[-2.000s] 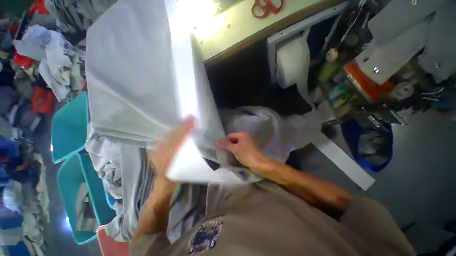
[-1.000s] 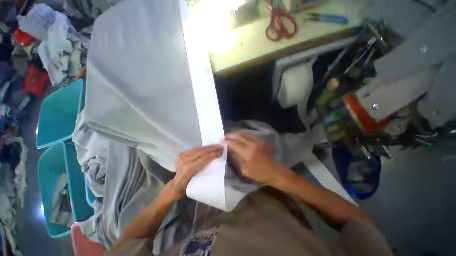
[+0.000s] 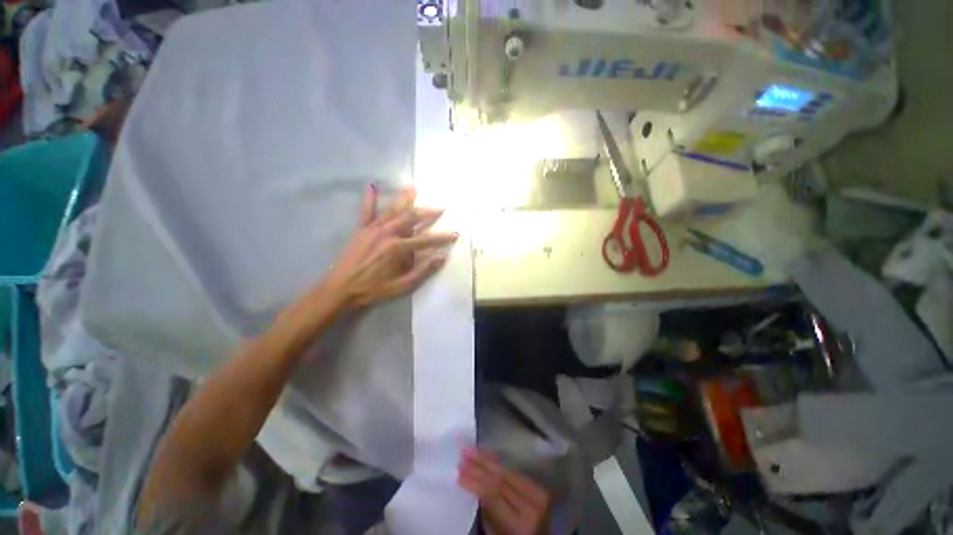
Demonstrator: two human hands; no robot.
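The light grey fabric piece [image 3: 261,136] lies spread left of the needle area and hangs toward the lap. The white band [image 3: 443,355] runs straight along its right edge, up under the sewing machine head [image 3: 585,63]. My left hand [image 3: 392,251] lies flat, fingers spread, on the fabric and band just below the bright lamp glare. My right hand [image 3: 504,489] is at the band's lower right edge near the bottom of the picture, fingers bent against it; its grip is partly hidden. The presser foot and needle are washed out by glare.
Red-handled scissors [image 3: 635,235] and light blue snips [image 3: 725,251] lie on the table [image 3: 523,282] right of the needle. A small white box [image 3: 700,183] stands behind them. A white roll [image 3: 611,334] hangs below the table edge. Teal bins [image 3: 42,209] stand at left; cut grey pieces [image 3: 867,418] lie at right.
The view has shifted up to show the machine head. My left hand has moved up the band and now lies flat near the needle area. My right hand is lower along the band.
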